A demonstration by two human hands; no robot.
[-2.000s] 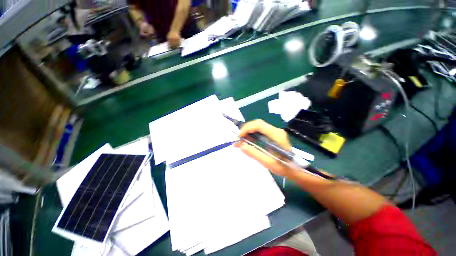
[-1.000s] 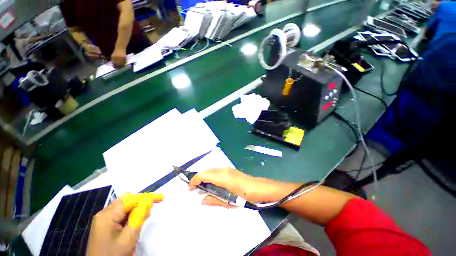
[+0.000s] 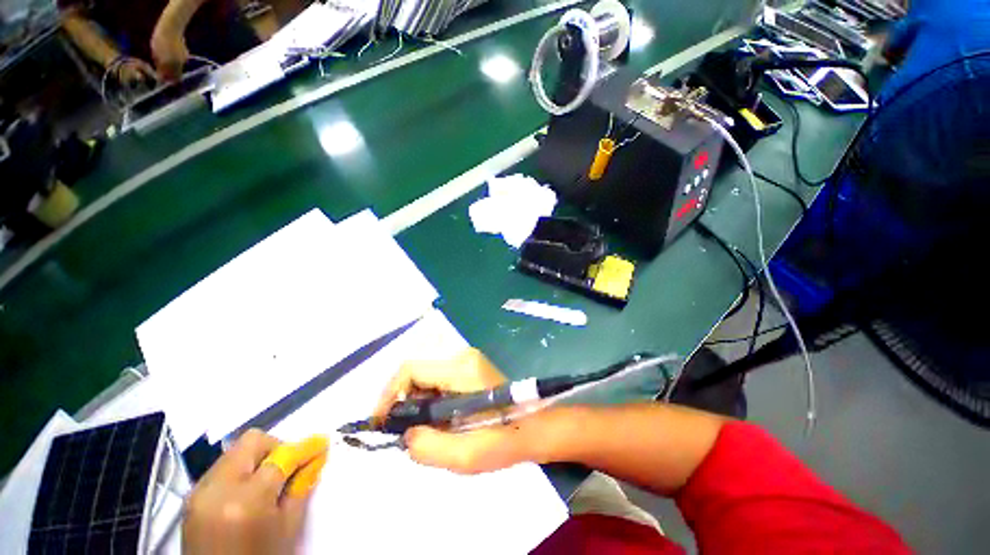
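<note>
My right hand point(image 3: 461, 417) is shut on the soldering iron point(image 3: 467, 405), held low over a white panel point(image 3: 434, 510) near the front of the bench. The iron's metal tip points left, close to my left fingertips. My left hand point(image 3: 255, 493), with yellow finger cots point(image 3: 295, 461) on its fingers, rests at the left part of this panel. Whether its fingers grip something is hidden. Another white panel point(image 3: 288, 309) lies behind, with a dark strip between the two.
A dark-faced panel point(image 3: 98, 488) lies at the left. A black soldering station point(image 3: 641, 163), iron stand with yellow sponge point(image 3: 611, 278), crumpled white paper point(image 3: 512, 208) and flat white strip point(image 3: 545, 312) are at the right. A person's hands point(image 3: 136, 71) work across the belt.
My left hand has come in and now rests on the panel. The iron has moved down and left to beside the left fingertips. The view has shifted.
</note>
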